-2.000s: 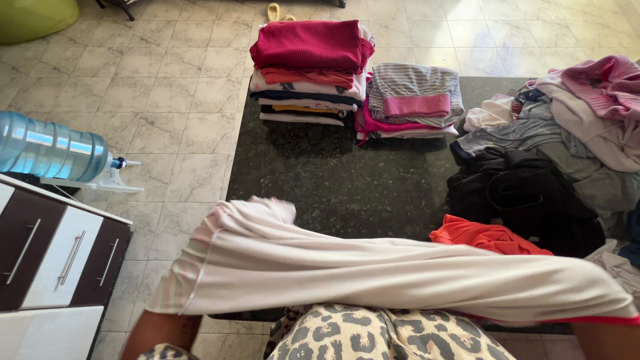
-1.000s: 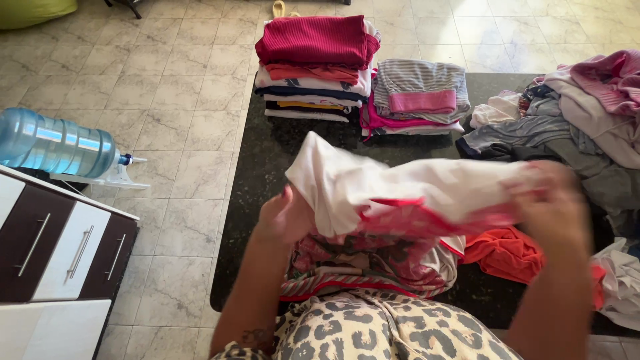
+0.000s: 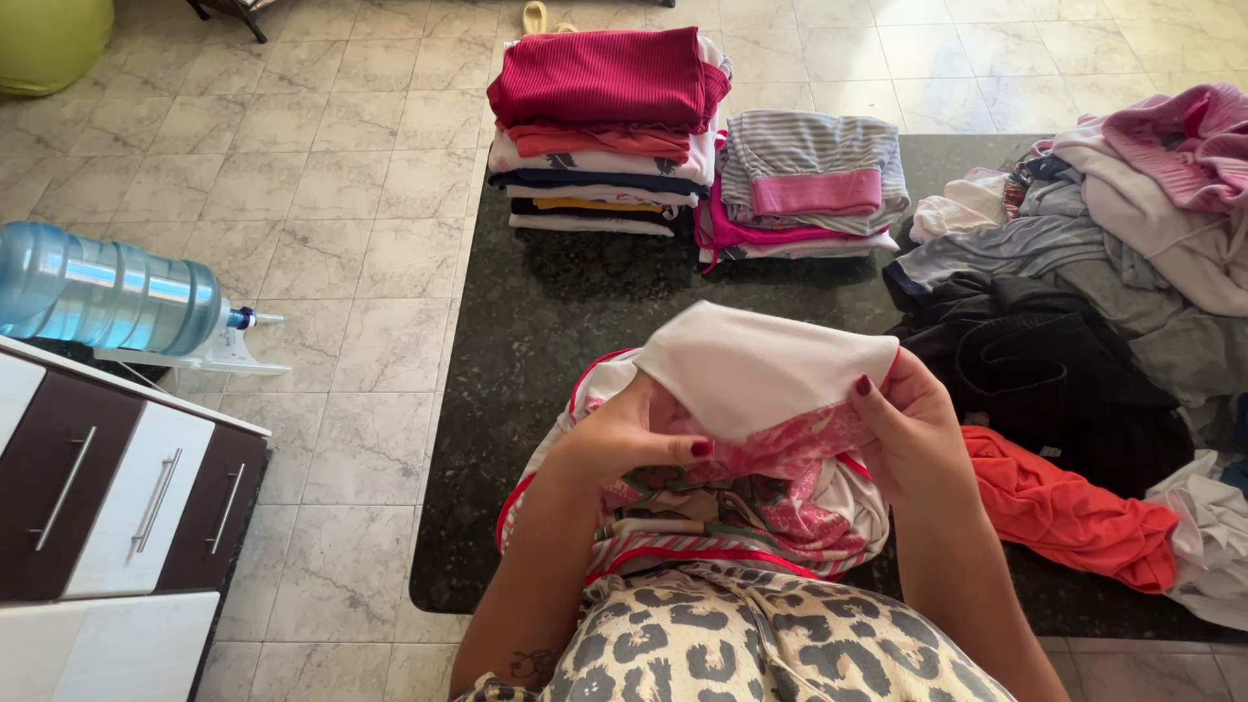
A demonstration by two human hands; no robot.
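Both hands hold a white and pink printed garment (image 3: 765, 366) above the near part of the dark stone countertop (image 3: 585, 312). My left hand (image 3: 634, 434) grips its left side, thumb on top. At its right edge, my right hand (image 3: 902, 414) pinches the fabric near the red trim. The rest of the garment, with a printed front and a red-and-striped hem, lies bunched on the counter against my body. Behind it stand a tall stack of folded clothes (image 3: 604, 83) topped by a ribbed crimson one and a lower stack (image 3: 817, 166) topped by a grey striped one.
A heap of loose clothes (image 3: 1121, 234) covers the right side, with a black garment (image 3: 1053, 370), an orange-red garment (image 3: 1063, 497) and a white cloth (image 3: 1209, 536) nearer me. To the left are a blue water jug (image 3: 117, 288) on a stand and a drawer cabinet (image 3: 146, 487).
The light fabric stretched wide between my hands two seconds ago is now gathered into a smaller span. My hands have come closer together, and the printed part lies on the counter.
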